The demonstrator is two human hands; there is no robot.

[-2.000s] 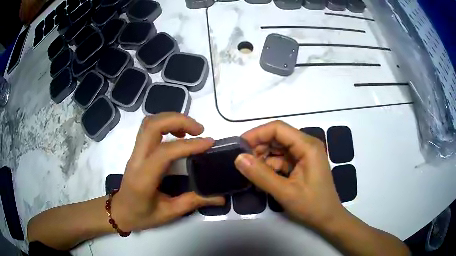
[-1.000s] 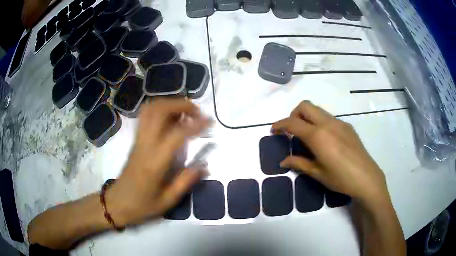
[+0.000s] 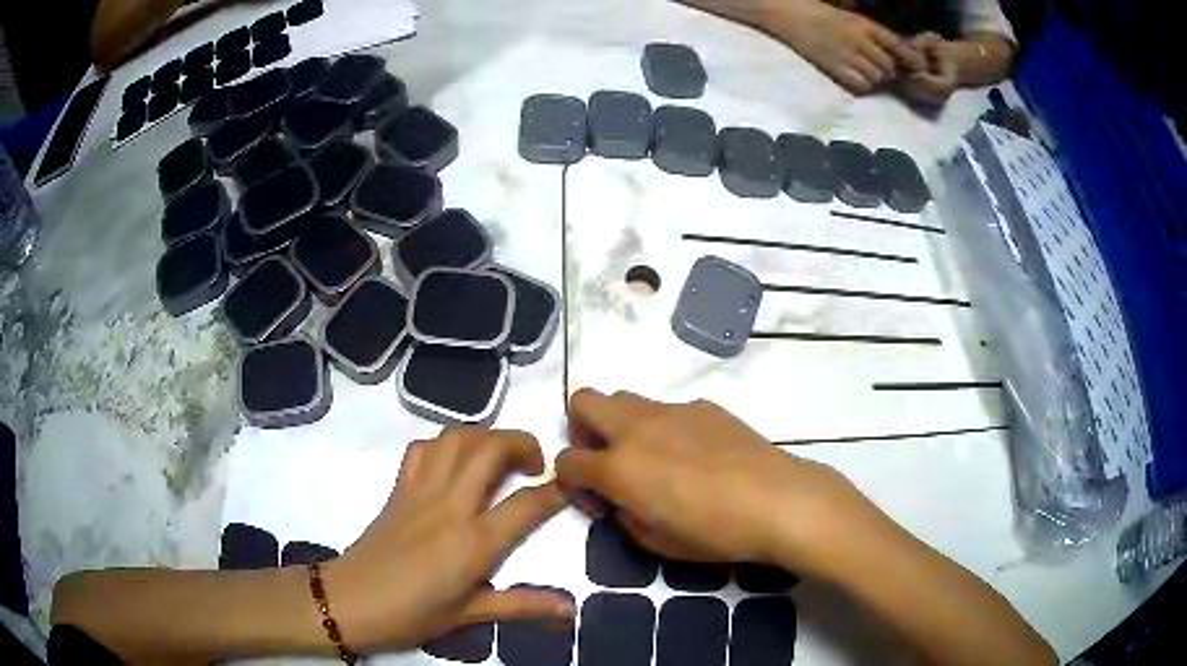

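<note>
Rows of black pads (image 3: 616, 630) lie on a white backing sheet near me, partly under my hands. My left hand (image 3: 436, 540) is over the sheet, thumb and index finger apart, with nothing seen in it. My right hand (image 3: 703, 475) is just right of it, its fingers bent together and its fingertips at my left index fingertip. Whether it pinches something is hidden. Padded housings (image 3: 460, 308) with black faces and grey rims are heaped at left, some overlapping. One plain grey housing (image 3: 717, 306) lies alone right of centre.
A row of grey housings (image 3: 750, 160) stands farther back, with one more (image 3: 673, 70) behind it. Another person's hands (image 3: 866, 50) are at the far edge. A second pad sheet (image 3: 215, 68) is far left. Plastic-wrapped sheet stock (image 3: 1061, 312) and blue material (image 3: 1119, 247) are at right.
The view has shifted, showing more of the far table. The housing held two seconds ago now lies on the heap's near side. My right hand has moved left from the upper pads to my left hand.
</note>
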